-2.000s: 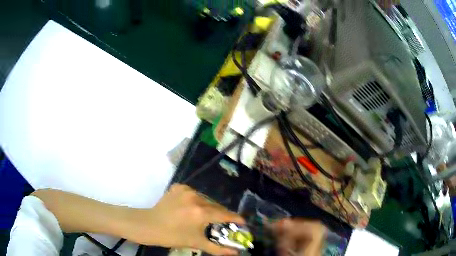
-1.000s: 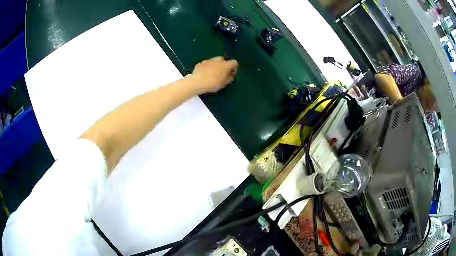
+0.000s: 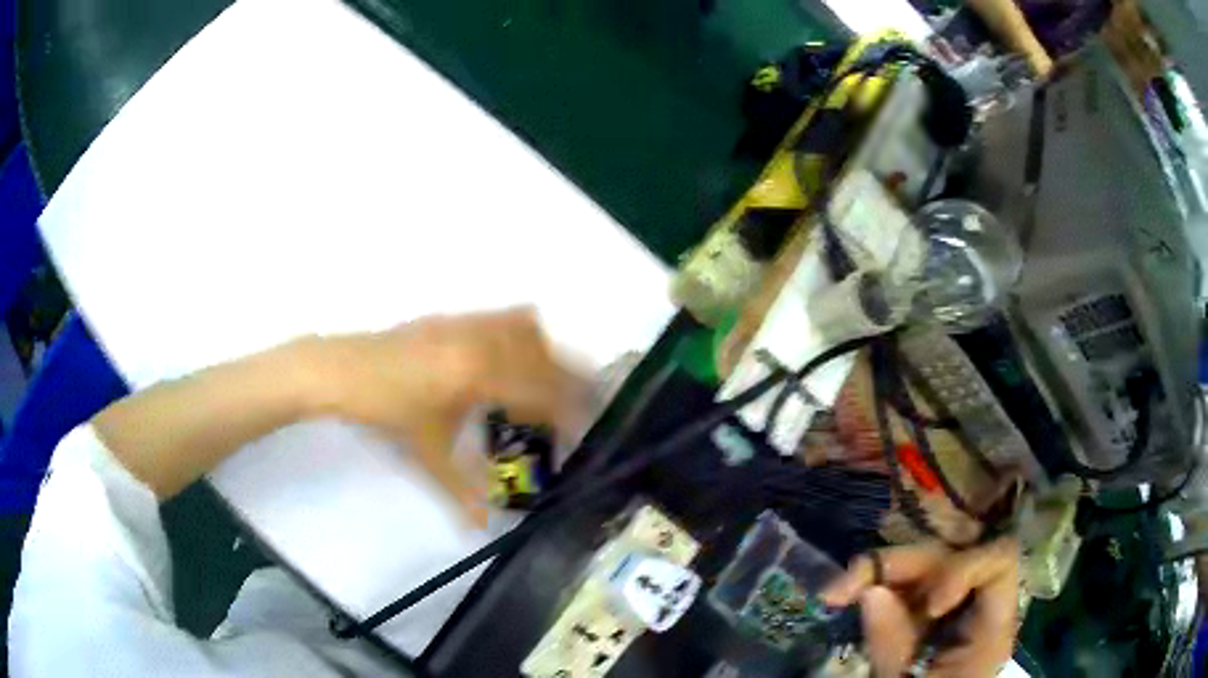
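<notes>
My left hand, blurred, holds a small black adapter unit with a yellow block over the lower edge of the white sheet. My right hand is at the lower right with its fingers bent, beside a small green board under clear plastic. Something dark shows at its fingertips, but I cannot tell whether it is held. A cream socket strip with a white plug lies on the black surface between my hands.
A glass bulb in a white holder stands beside the grey instrument. Black cables cross the black surface near a red clip. A yellow-and-black taped edge borders the green bench. Another person's arm shows at the top.
My left hand has come back from the green bench toward me and now holds the adapter unit. My right hand has come into view at the lower right.
</notes>
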